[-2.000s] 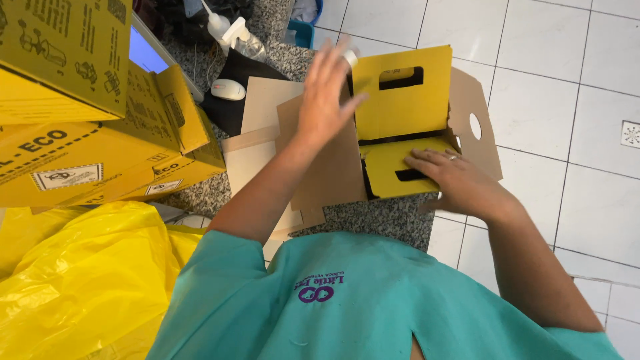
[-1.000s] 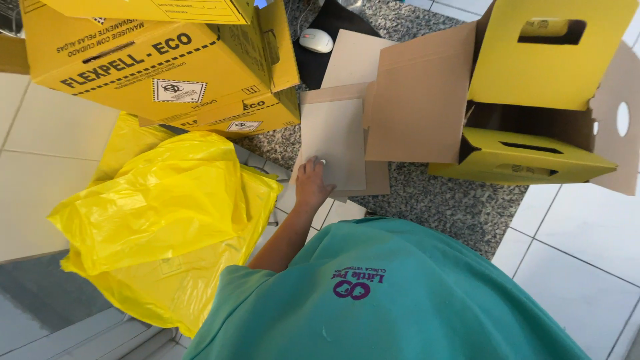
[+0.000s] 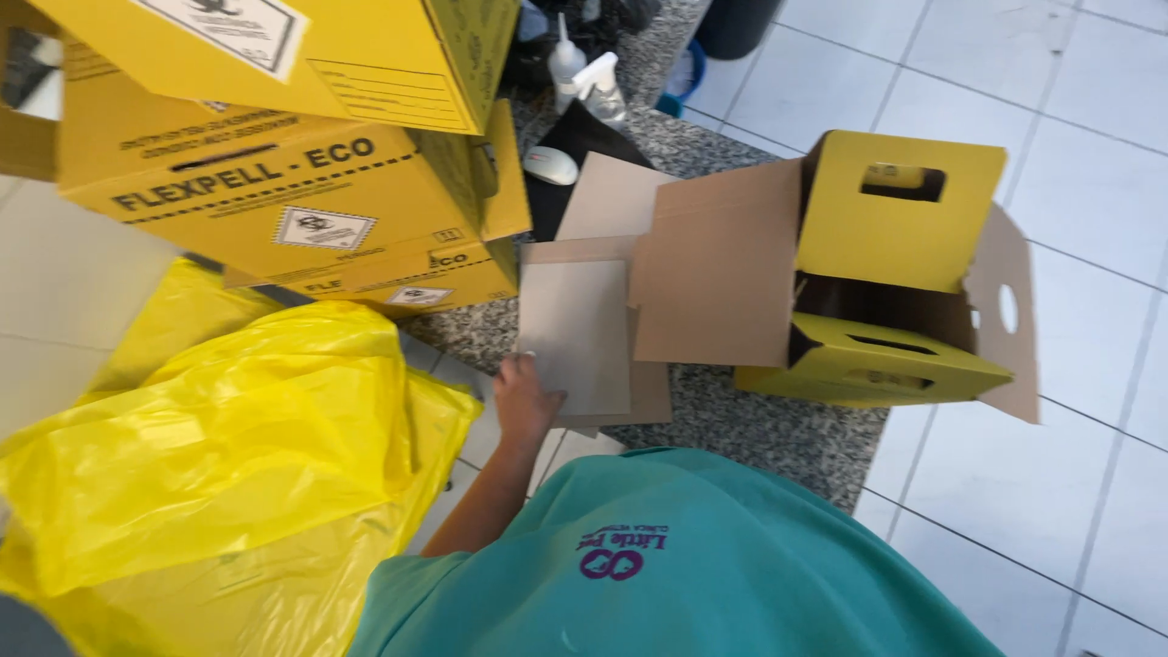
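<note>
My left hand is at the lower left edge of a pale grey cardboard sheet, fingertips on that edge. Beneath the sheet lie brown cardboard pieces on the granite counter. Right of them stands a yellow cardboard box with its top flaps spread, handle cutouts in the yellow panels, a wide brown flap toward the sheets and another brown flap with a round hole on the far side. My right hand is out of view.
Yellow cardboard boxes with hazard labels are stacked at the left. Yellow plastic bags lie below them. A white computer mouse, a spray bottle and a squeeze bottle are toward the back of the granite counter.
Two seconds ago both hands were at the yellow box, the right on its near flap. My left hand has since moved to the grey sheet, and my right hand has left the view.
</note>
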